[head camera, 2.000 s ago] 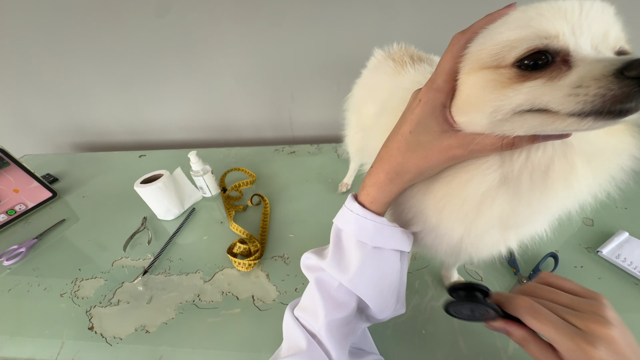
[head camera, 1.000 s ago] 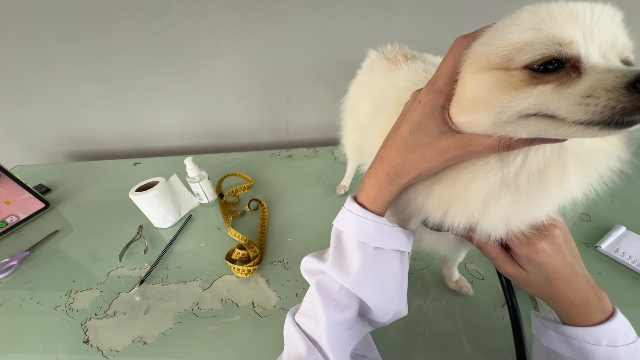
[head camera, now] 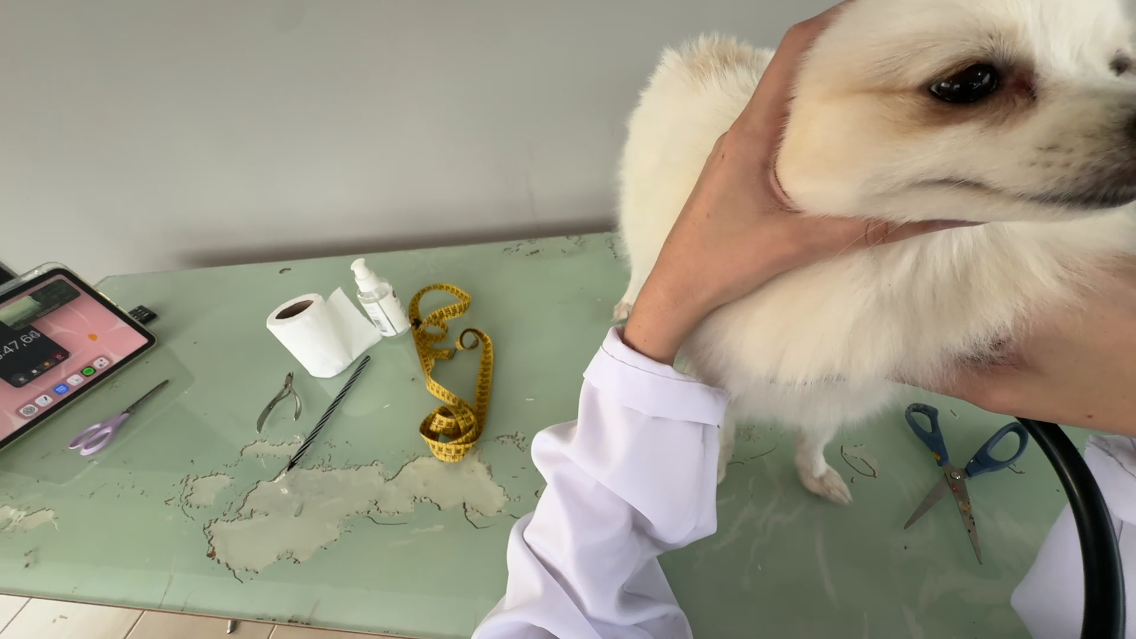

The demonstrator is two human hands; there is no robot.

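Observation:
A small cream-white dog [head camera: 799, 328] stands on the green table at the right, its head turned to the right. My left hand [head camera: 737, 213] grips the dog under the jaw and around the side of the neck, thumb along the throat. My right hand [head camera: 1056, 355] reaches under the dog's chest, its fingers hidden in the fur. From beside that hand the black stethoscope tube [head camera: 1087, 524] curves down to the bottom edge; the chest piece is out of sight. Blue-handled scissors [head camera: 954, 475] lie spread on the table below my right hand.
On the green table [head camera: 373, 586], left of the dog, are a yellow measuring tape [head camera: 453, 422], a white pump bottle [head camera: 380, 302], a paper roll [head camera: 319, 337], nippers [head camera: 280, 404], a dark striped rod [head camera: 328, 413], purple-handled scissors [head camera: 111, 428] and a tablet [head camera: 67, 355]. A grey wall stands behind.
My right hand, earlier holding the black stethoscope chest piece in front of the dog, has moved up against its chest. My left hand keeps its hold at the jaw. The blue-handled scissors now show fully.

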